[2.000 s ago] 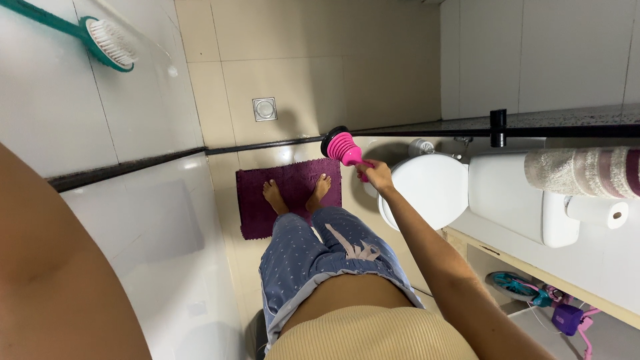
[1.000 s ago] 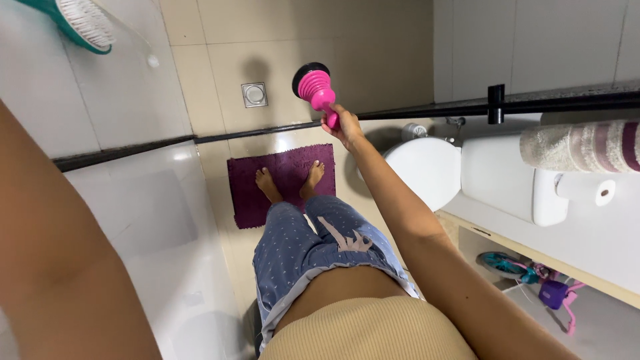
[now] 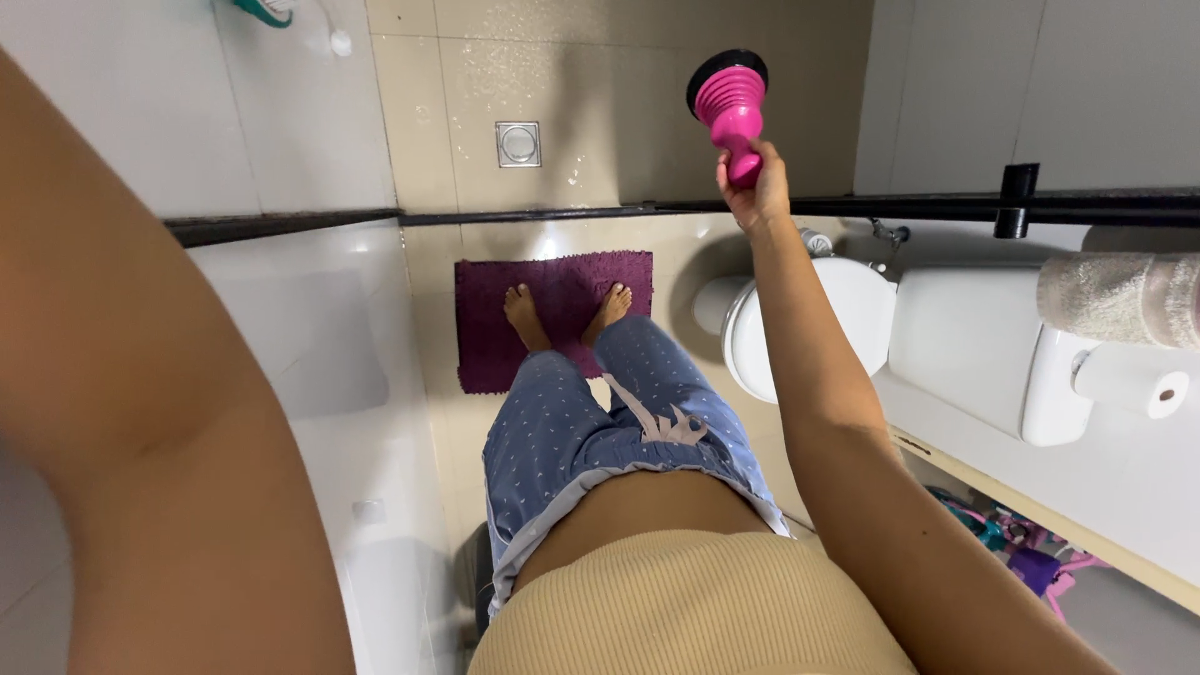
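Note:
My right hand (image 3: 755, 187) is closed around the handle end of a pink plunger (image 3: 734, 108) with a ribbed body and a black rubber rim. It holds the plunger beyond the black rail, over the tiled floor at the top of the view, rim pointing away from me. Whether the rim touches anything cannot be told. My left arm fills the left side of the picture, but its hand is outside the view.
Under my bare feet lies a purple bath mat (image 3: 553, 361). A black rail (image 3: 525, 215) crosses beyond it, with a square floor drain (image 3: 518, 144) past that. At right are a white toilet (image 3: 844, 305), a toilet paper roll (image 3: 1130, 378) and a hanging towel (image 3: 1106, 295).
My right hand has carried the plunger away from beside the toilet, across the rail and then to the right. The green brush at upper left has mostly slipped out of view.

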